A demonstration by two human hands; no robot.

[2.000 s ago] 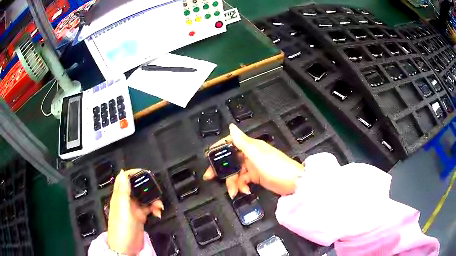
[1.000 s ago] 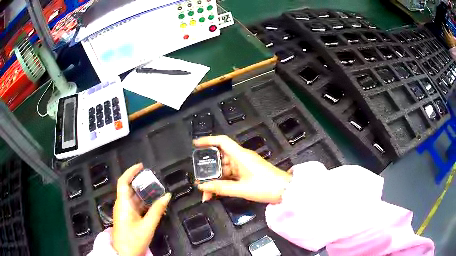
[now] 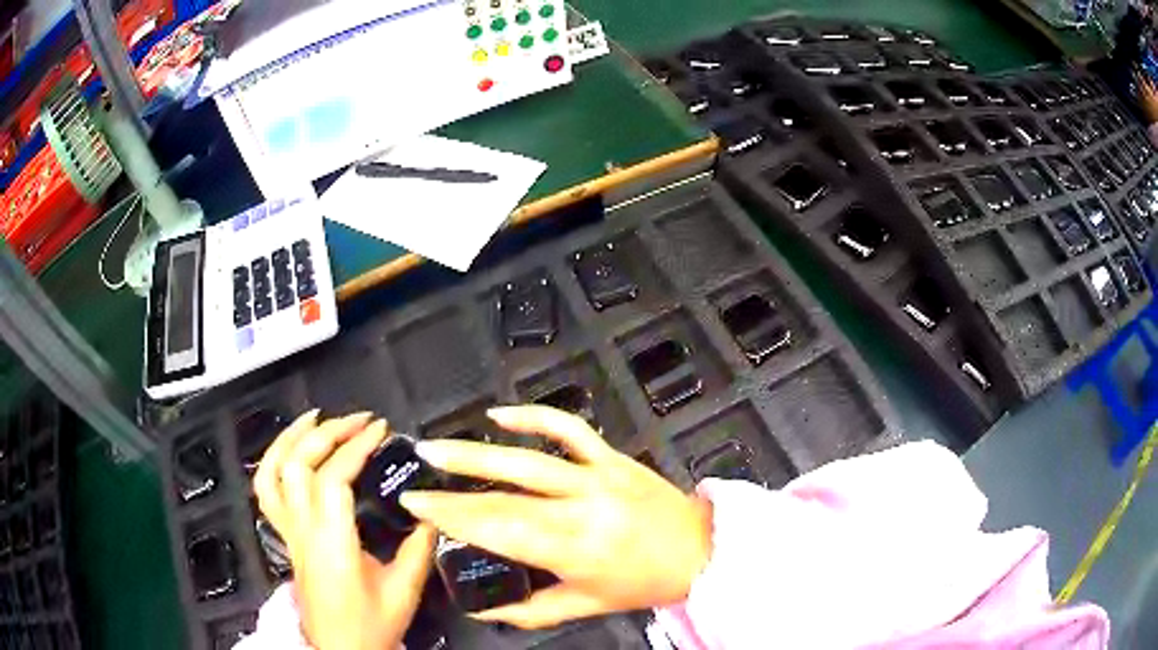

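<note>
My left hand (image 3: 337,533) holds a black watch head (image 3: 394,480) with small white text on its lit screen. My right hand (image 3: 584,514) is beside it, its upper fingers reaching to that watch's edge; a second watch head (image 3: 483,574), also with faint text, is at its lower fingers and palm. Both hands are over a dark grey foam tray (image 3: 438,362) with square pockets holding watch heads. Two face-down watch heads, one here (image 3: 527,311), lie in the tray's far row.
A calculator (image 3: 241,298), a paper slip (image 3: 445,210) with a pen (image 3: 425,173), and a white test machine (image 3: 381,83) are beyond the tray. A small fan (image 3: 83,142) is at far left. Overlapping foam trays (image 3: 1003,273) lie at right, with a blue stool (image 3: 1118,381) below them.
My right hand has moved left and down, close against my left hand. The two held watches are now nearer each other, and the left one is tilted, its screen darker.
</note>
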